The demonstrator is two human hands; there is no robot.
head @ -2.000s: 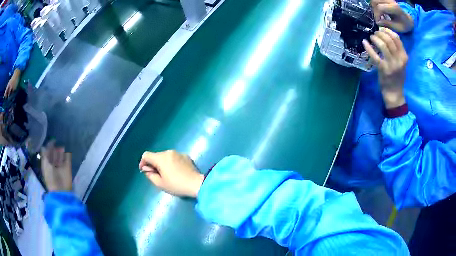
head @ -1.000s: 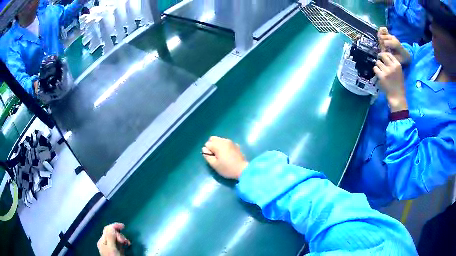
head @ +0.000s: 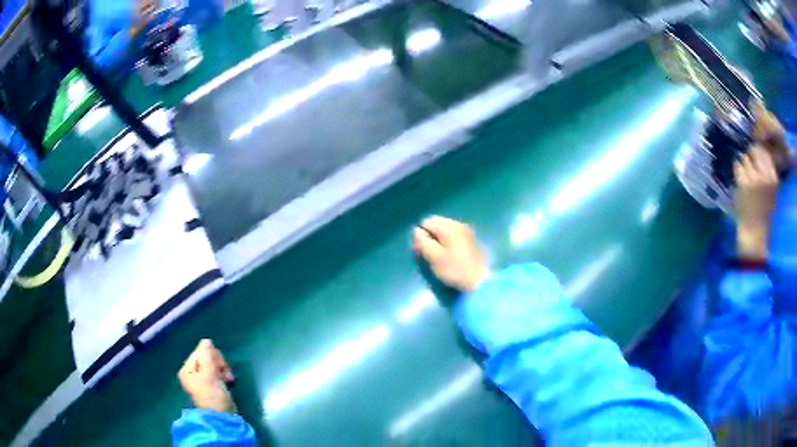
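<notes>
My right hand (head: 452,253) is above or on the glossy green belt (head: 349,279) near the middle of the view, fingers curled in. A small dark edge shows at its fingertips; I cannot tell whether it is a thin tool or shadow. My left hand (head: 207,375) is at the lower left over the belt, fingers curled. A dark spot beside it is too blurred to name. No device unit is at either hand.
A white board (head: 144,288) with a pile of small black-grey pieces (head: 118,201) lies left. A grey metal rail (head: 349,192) borders the belt. At right, another person's hands (head: 756,183) work on an open device unit (head: 703,166). Another unit (head: 170,52) stands at upper left.
The view has swung left, bringing the whole white board into view. My left hand has come away from the left-side board and rail area to over the green belt, and its fingers are more curled.
</notes>
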